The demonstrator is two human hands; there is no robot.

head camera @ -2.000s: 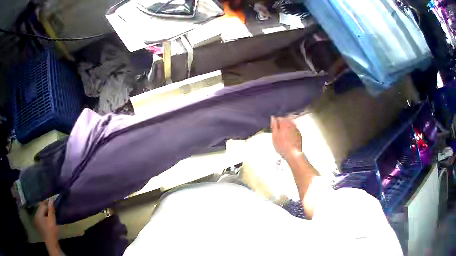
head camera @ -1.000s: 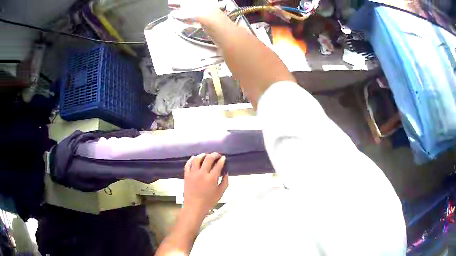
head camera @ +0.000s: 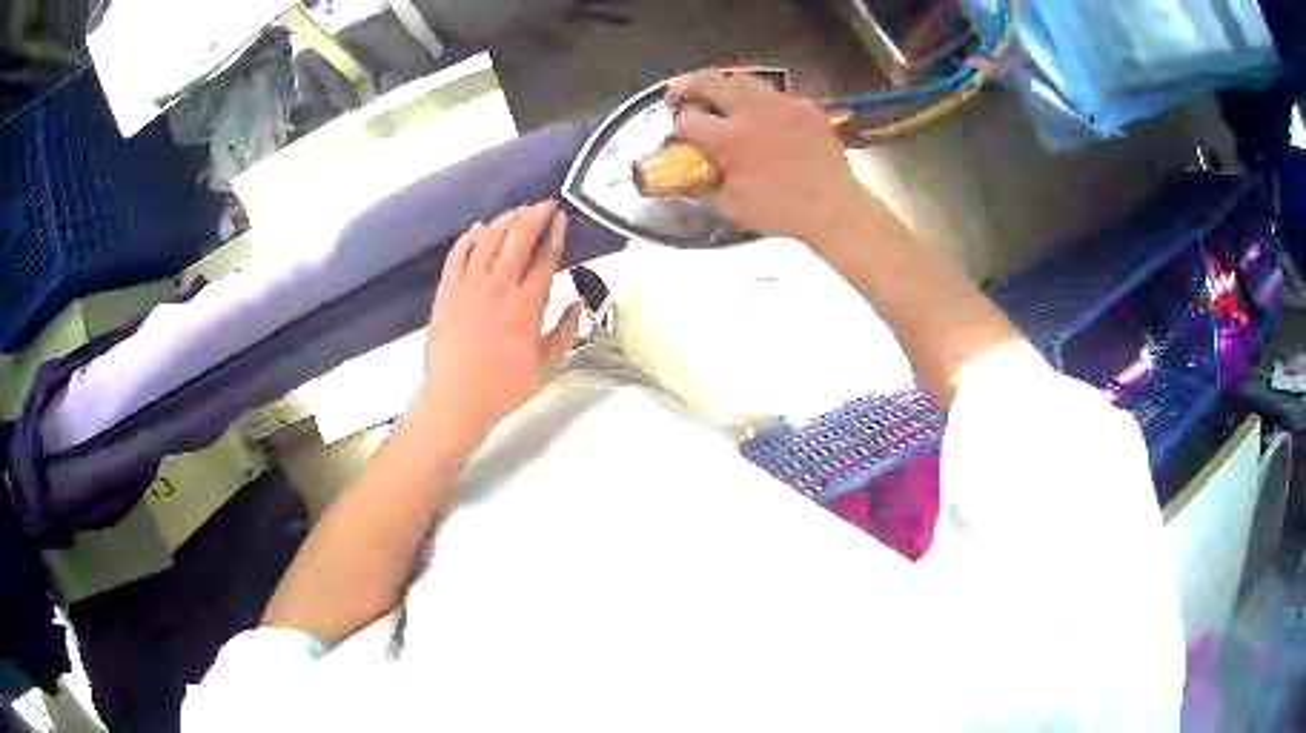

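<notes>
A dark purple-grey garment piece (head camera: 308,279), lilac in the sun, lies drawn over the long pressing arm, with a dark seam line running lengthwise. My right hand (head camera: 759,151) grips the orange-brown handle of the steam iron (head camera: 609,179). The iron's pointed plate with a pale rim rests on the right part of the cloth, tip to the left. My left hand (head camera: 497,308) lies on the cloth with its palm down, just left of the iron's tip. The padded arm itself is hidden under the cloth.
A blue basket (head camera: 100,201) stands behind at the left, by grey scrap cloth (head camera: 236,129). A blue hose and a yellow one (head camera: 938,112) run right from the iron. A light-blue plastic bundle (head camera: 1132,57) is at the top right. Blue crates (head camera: 1132,287) stand low at the right.
My right hand has brought the iron from the rear shelf down onto the cloth. My left hand still lies on the cloth, nearer its right end. The view has turned and shifted right.
</notes>
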